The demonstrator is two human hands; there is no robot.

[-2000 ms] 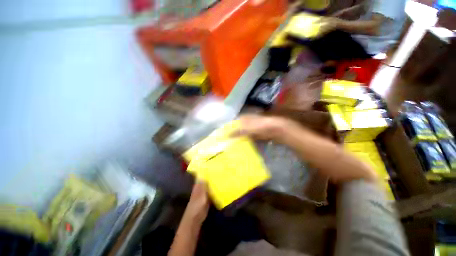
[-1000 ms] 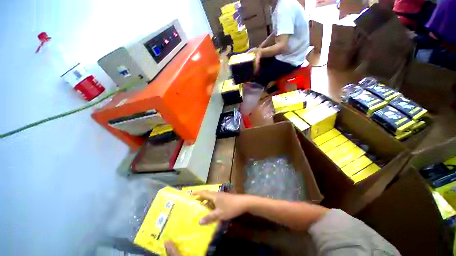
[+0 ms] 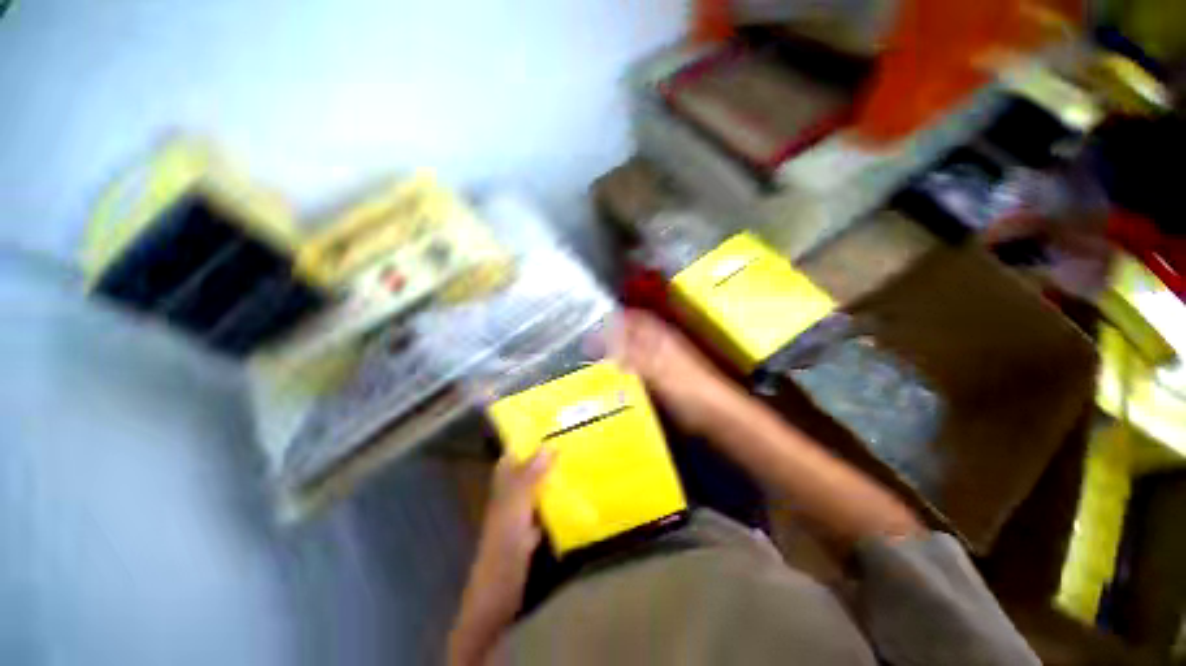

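A yellow retail box (image 3: 598,462) is in my left hand (image 3: 520,488), gripped at its left side, yellow face up. My right hand (image 3: 650,358) is at the box's top edge, beside glossy clear film; its fingertips are blurred and I cannot tell if they pinch the film. A second yellow box (image 3: 751,299) lies just beyond my right forearm. The sealer's cream-yellow control box (image 3: 410,267) and its white board (image 3: 312,468) are to the left, both blurred.
Black-sided stacked boxes (image 3: 202,273) stand by the control box. The orange tunnel (image 3: 956,65) and its conveyor (image 3: 767,98) are at the upper right. An open carton (image 3: 1008,377) with clear film scrap (image 3: 871,403) is at the right, beside yellow boxes (image 3: 1093,481).
The view has swung left, bringing the sealer in. The held box is nearer my body, and my right hand has moved from its face to its top edge. The other seated worker is out of view.
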